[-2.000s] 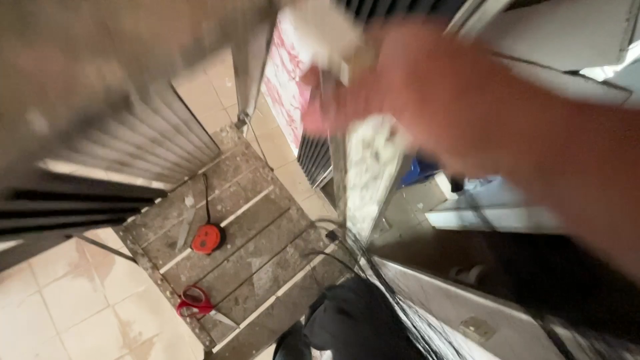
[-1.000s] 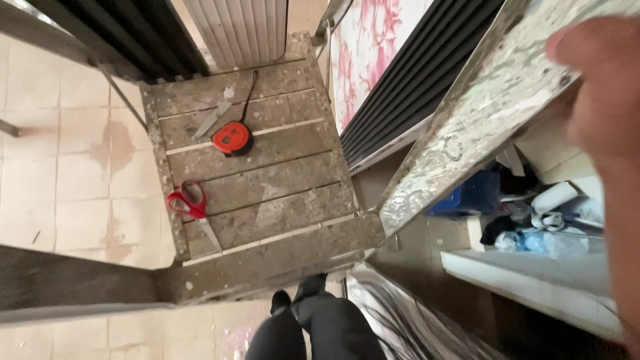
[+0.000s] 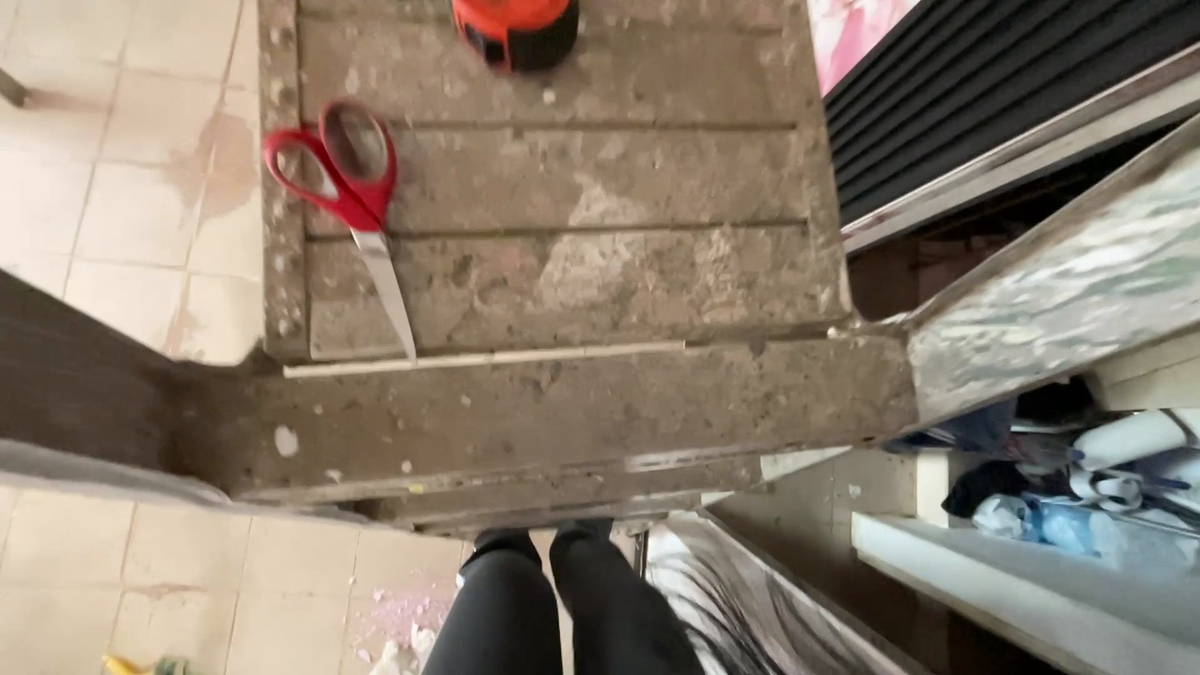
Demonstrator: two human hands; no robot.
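Neither of my hands shows in the head view now. Red-handled scissors (image 3: 361, 202) lie on the worn wooden platform of a ladder (image 3: 562, 178), near its left edge, with the blade tips at the front gap. An orange and black tape measure (image 3: 517, 33) rests on the same platform, cut off by the top edge of the view. A thin pale strip (image 3: 487, 358) runs along the gap between the platform boards and the front crosspiece.
My legs (image 3: 562, 609) in black trousers stand below the platform. At right are a black ribbed panel (image 3: 994, 94), a paint-smeared ladder rail (image 3: 1069, 272) and a white shelf (image 3: 994, 581) beside plastic bottles. Pinkish debris (image 3: 403, 614) lies on the tiled floor.
The hand that was at the right, by the paint-smeared rail, has gone out of view. The view has come closer to the platform. The scissors lie on it as before.
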